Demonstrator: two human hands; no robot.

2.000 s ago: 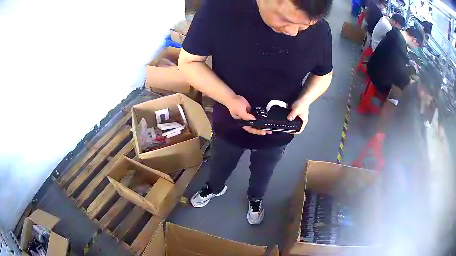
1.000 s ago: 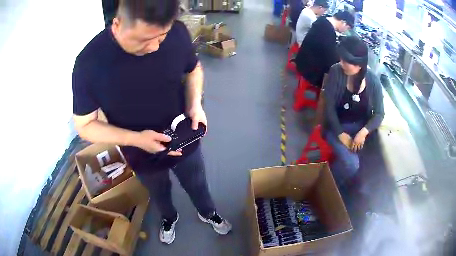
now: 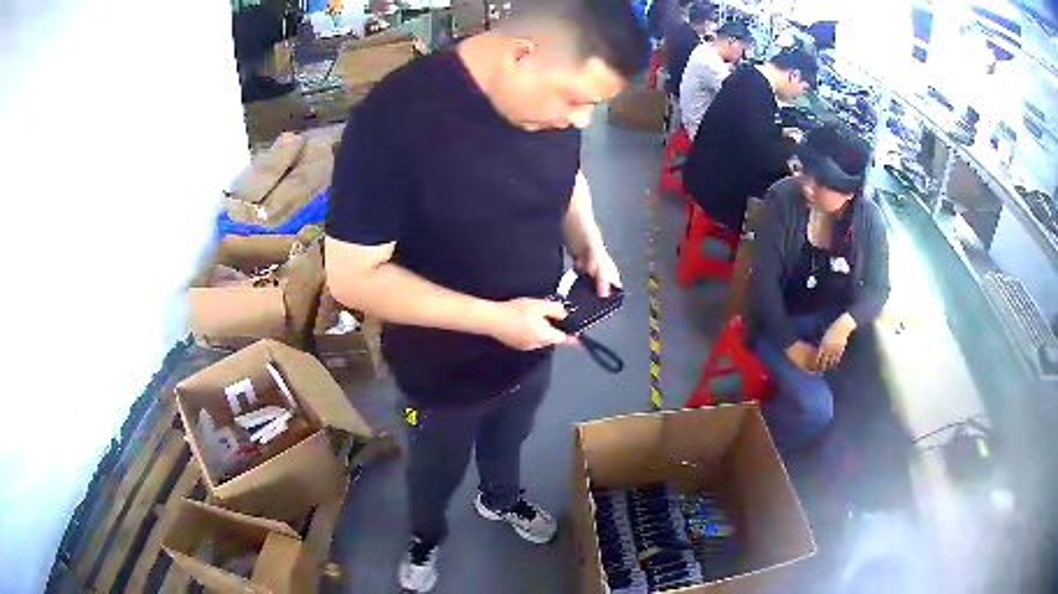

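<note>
Neither of my hands shows in the picture. A brown open carton (image 3: 780, 487) stands nearest in front of me, at the lower middle. Dark slim units (image 3: 650, 540) stand in tight rows inside it. A standing person (image 3: 464, 221) in a dark T-shirt holds a black slim device (image 3: 592, 308) in both hands. A black loop hangs below the device and a white piece shows at its top. The lower right of the picture is blurred by glare.
Open cartons (image 3: 296, 462) stand on a slatted pallet (image 3: 130, 487) at the left, one with white parts. A seated person (image 3: 818, 279) is beside a red stool (image 3: 731, 369). More seated people line the bench (image 3: 928, 261) at the right. Yellow-black tape (image 3: 654, 337) runs along the floor.
The view has shifted. The standing person now appears further right, turned more side-on, and has turned the device so its black loop hangs down. More cartons show at the left.
</note>
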